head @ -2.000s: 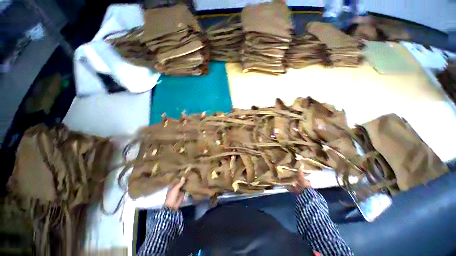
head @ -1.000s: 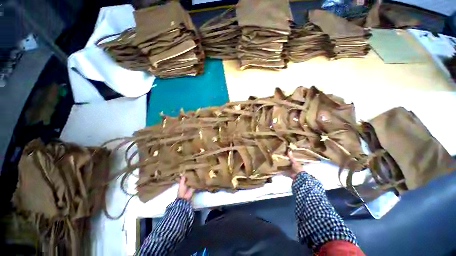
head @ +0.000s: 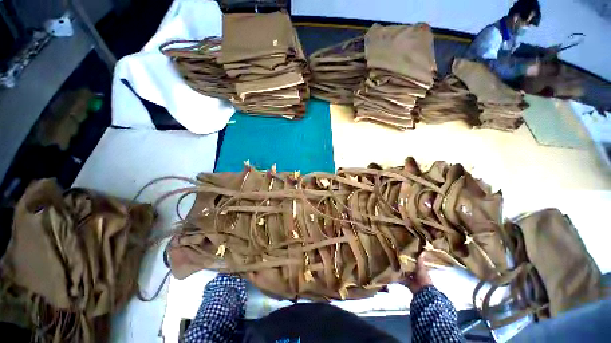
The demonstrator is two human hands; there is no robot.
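Observation:
A long overlapping row of brown handbags [head: 315, 228] lies across the table in front of me, with thin straps, zips and small pale tabs on top. My right hand [head: 421, 273] is at the row's near edge, right of centre, and holds that edge. My left sleeve reaches the near edge at the left. My left hand is hidden under or behind the bags, so its hold does not show.
A bunched bag pile [head: 74, 248] lies at the left, and a flat bag [head: 563, 258] with looped straps at the right. Bag stacks [head: 395, 74] stand behind a teal mat [head: 276, 144]. White sheet material [head: 174, 87] drapes at the back left. A person [head: 502, 43] is at the back right.
My left hand has gone out of sight at the row's edge, with the near left bags now over it. The view has shifted, and a person shows at the back right.

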